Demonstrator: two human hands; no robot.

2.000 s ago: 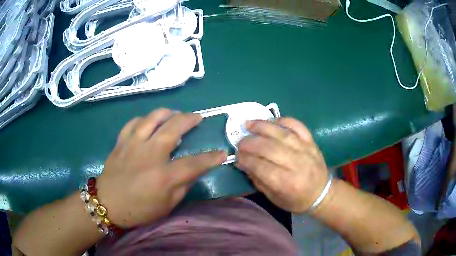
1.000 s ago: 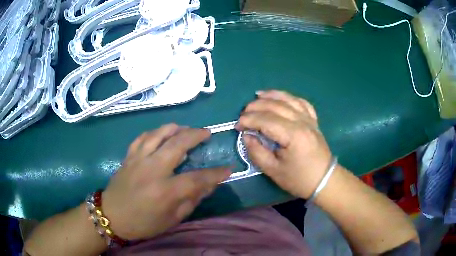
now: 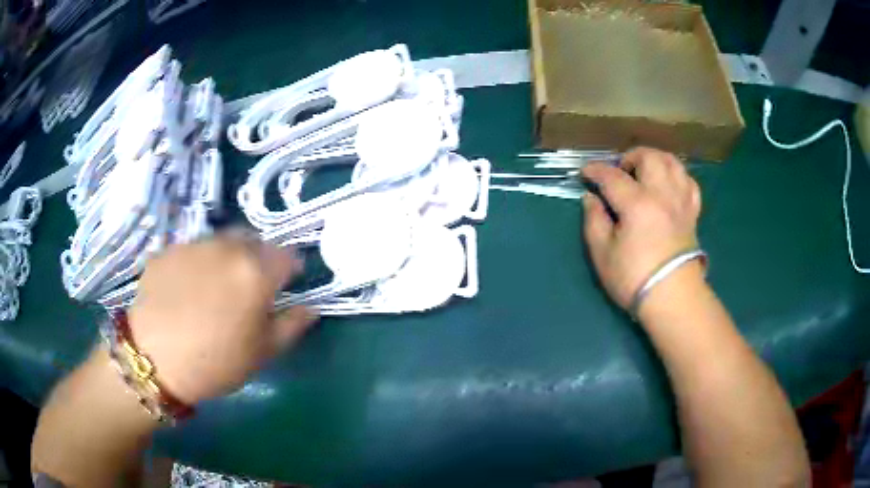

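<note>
My right hand [image 3: 649, 224] is over the thin silvery pins [image 3: 563, 160], its fingertips down on them in front of the cardboard box; whether it grips any pin cannot be told. My left hand [image 3: 215, 315] is blurred, at the left end of the nearest overlapping white frames [image 3: 367, 243], fingers and thumb apart; its contact with them is unclear. These frames lie in the left middle, their round discs to the right. A denser pile of white frames [image 3: 143, 181] stands left of them.
An open brown cardboard box [image 3: 634, 81] stands behind the pins. A white cord [image 3: 844, 172] lies at the right. A pale metal strip [image 3: 477, 70] crosses the green bench [image 3: 515, 381]. More white parts [image 3: 14, 257] lie at the far left edge.
The view has shifted. My hands have parted from the frame they held: the right moved out to the pins, the left to the overlapping frames. The held frame is no longer distinguishable.
</note>
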